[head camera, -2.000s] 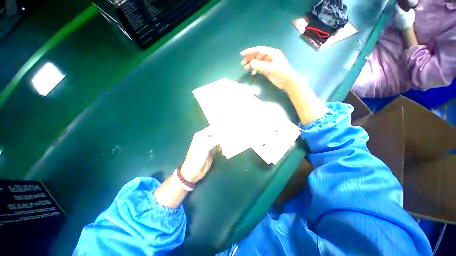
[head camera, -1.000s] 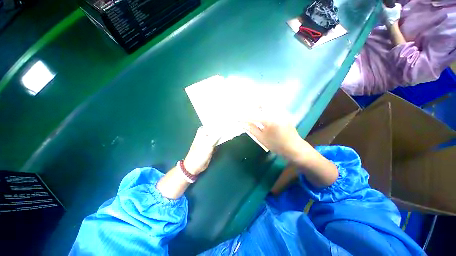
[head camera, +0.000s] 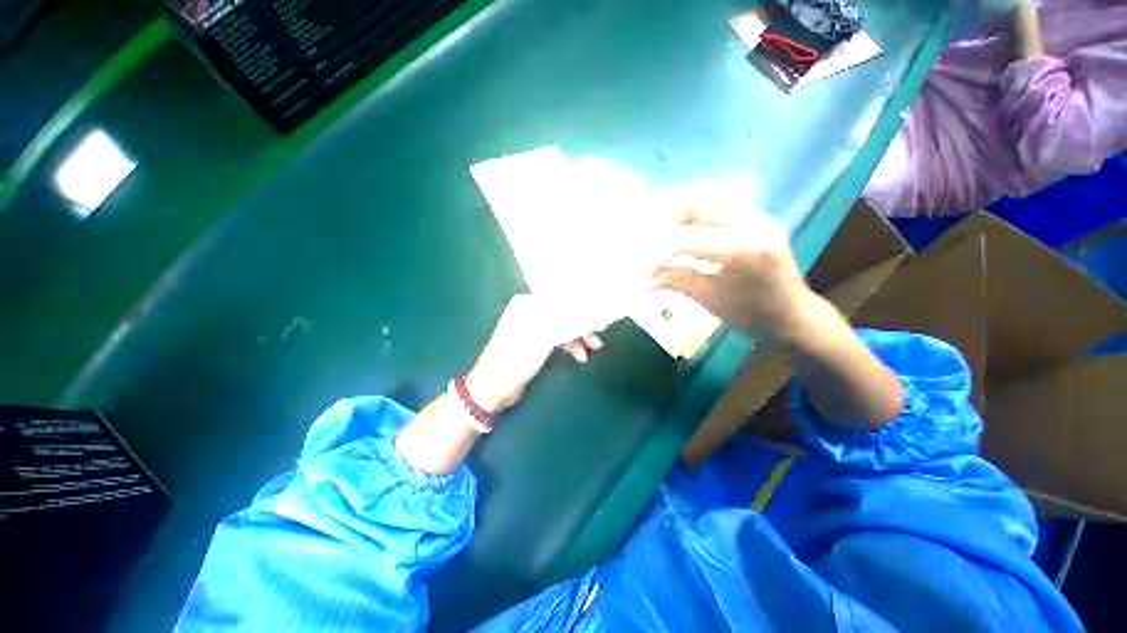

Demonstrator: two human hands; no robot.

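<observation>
White sticker sheets (head camera: pixel 562 229) lie on the glossy green bench in front of me, strongly glared out. A paler sheet (head camera: pixel 677 324) with a small dark mark shows at their lower right. My left hand (head camera: pixel 517 352) holds the lower left edge of the sheets, fingertips partly under them. My right hand (head camera: pixel 742 272) is over the right side of the sheets, its fingertips bent together at a white piece of the paper. Glare hides whether a sticker is between them.
A black box with white text (head camera: pixel 315 56) lies at the upper left, another (head camera: pixel 74 464) at the lower left. A leaflet (head camera: pixel 853 52) with a black and red bundle lies at the back right. An open brown carton (head camera: pixel 927 309) stands beside the bench, near a person in pink (head camera: pixel 989 118).
My right hand was open above the sheets, then came down onto them and has now moved slightly up and right. My left hand stays at the sheets' edge.
</observation>
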